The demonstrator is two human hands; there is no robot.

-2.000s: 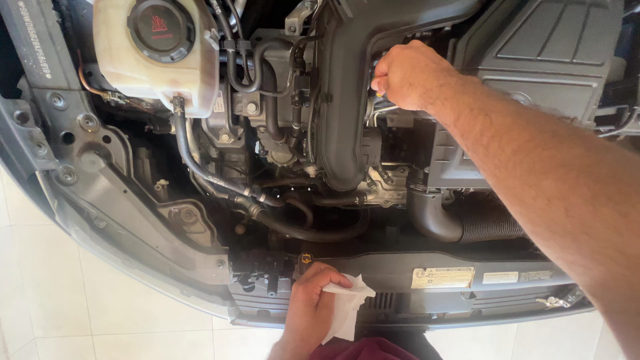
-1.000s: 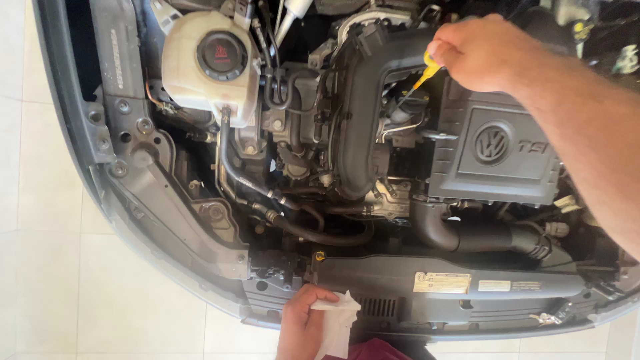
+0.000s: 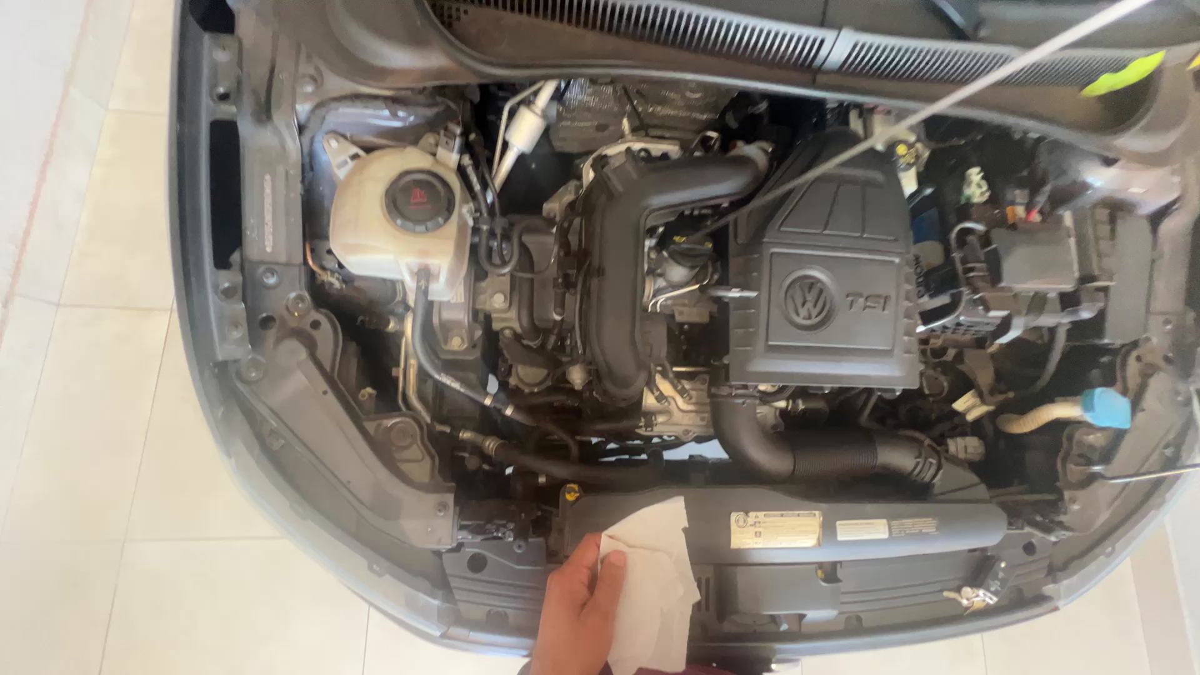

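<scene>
My left hand grips a folded white paper towel between thumb and fingers, over the front panel of the car's engine bay. The long thin blade of an engine oil dipstick slants from the upper right edge down toward the black oil filler cap. Its upper end is out of the frame, and my right hand is not in view. The black engine cover box lies below the blade. Left of the cap runs a curved black air duct.
The coolant reservoir stands at the left. A blue washer-fluid cap tops a pale filler neck at the right. Keys lie on the front panel. The battery is beside the engine cover, and a cowl grille spans the top.
My right hand, which held the dipstick's yellow handle over the engine, has left the view. More of the dipstick's length now shows. The view has widened. My left hand still holds the paper towel.
</scene>
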